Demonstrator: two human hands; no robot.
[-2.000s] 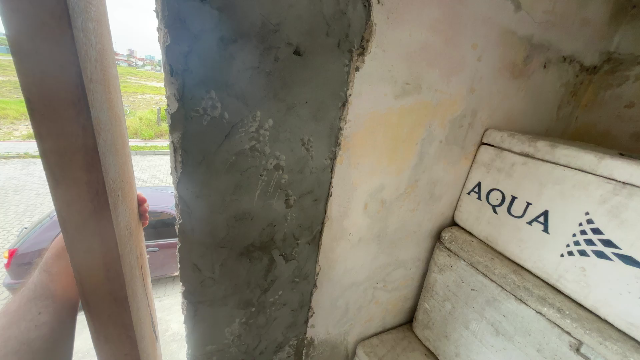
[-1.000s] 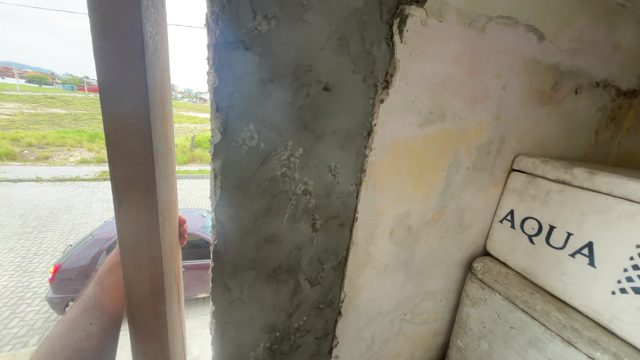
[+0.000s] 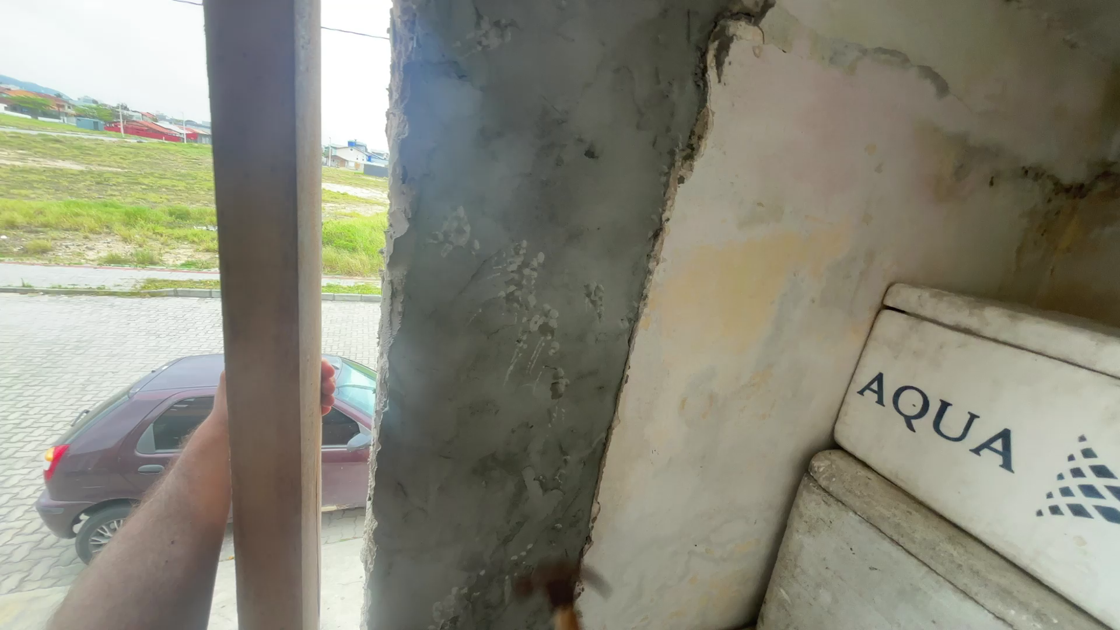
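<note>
My left hand [image 3: 327, 387] reaches in from the lower left and is wrapped around the far side of an upright wooden post [image 3: 267, 306]; only some fingertips show past its right edge, and the post hides the rest. At the bottom middle, a blurred hammer [image 3: 560, 584] with a dark head and a light wooden handle stands in front of the lower part of a grey cement-plastered strip of wall [image 3: 490, 306]. The hand on its handle is out of view. Rough, broken edges run down both sides of the grey strip.
Stained, peeling plaster wall [image 3: 744, 332] adjoins the grey strip. Stacked white foam boxes [image 3: 980, 394], the upper one bearing writing, stand at the lower right. Outside, beyond the post, a dark purple car [image 3: 175, 437] is parked on block paving [image 3: 52, 350], with a grassy field behind it.
The hammer has come into view at the bottom, absent from both earlier frames. My left hand stays on the post. The view has shifted, showing more of the outside at left.
</note>
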